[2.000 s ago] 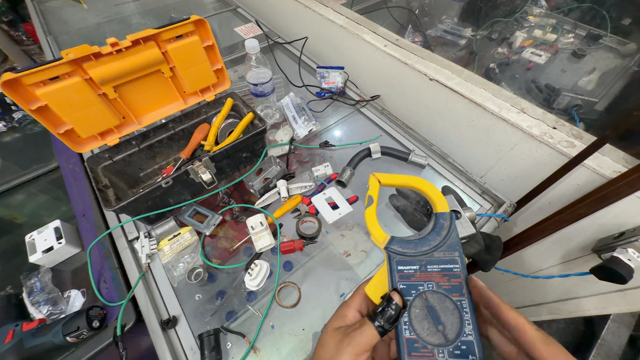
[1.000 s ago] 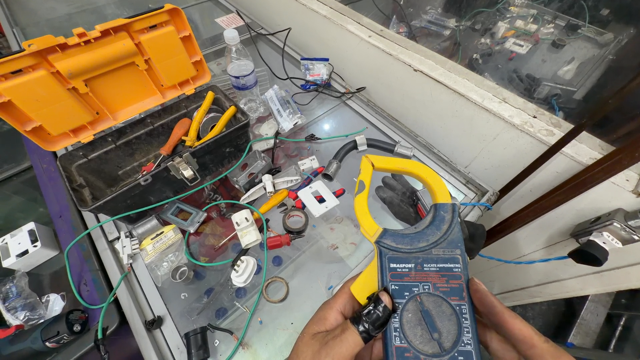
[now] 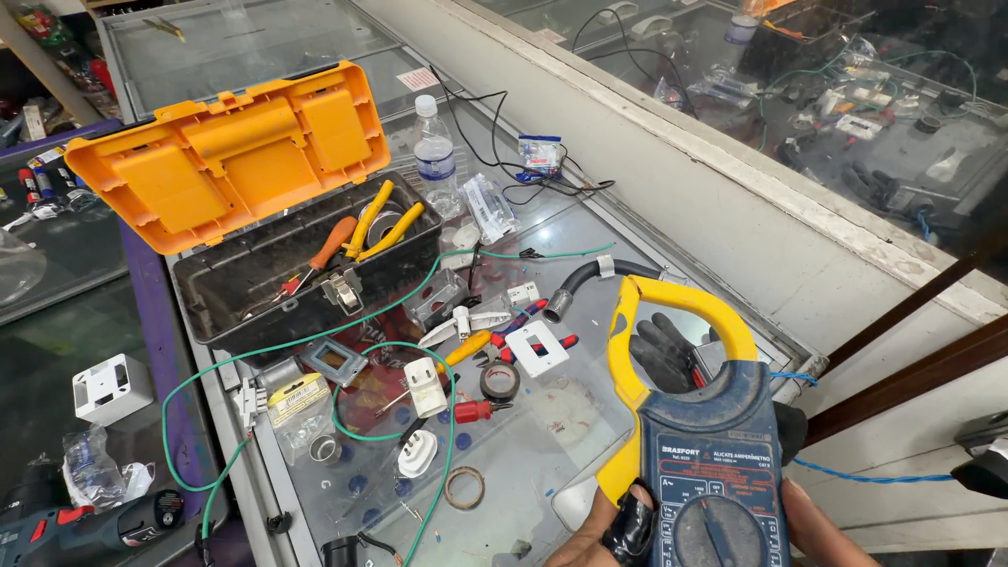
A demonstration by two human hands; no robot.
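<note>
A blue and yellow Brasfort clamp meter (image 3: 705, 441) is held upright at the lower right, its yellow jaw closed. My left hand (image 3: 602, 528) grips its left side, black tape around a finger near the yellow lever. Along the meter's right edge lies my right hand (image 3: 823, 528), partly cut off by the frame. Behind the jaw are dark gloves (image 3: 660, 350). To the left are a white faceplate (image 3: 537, 348), a roll of black tape (image 3: 500, 381), a red-handled screwdriver (image 3: 475, 410) and a white plug adapter (image 3: 425, 387).
An open black toolbox (image 3: 260, 291) with an orange lid stands at the upper left, near a water bottle (image 3: 435, 157). A green wire (image 3: 346, 324) loops over the glass counter. A cordless drill (image 3: 102, 524) and a white box (image 3: 112, 390) lie at the left.
Both hands keep hold of the clamp meter, which sits a little lower in view than before. The objects on the counter have not plainly moved.
</note>
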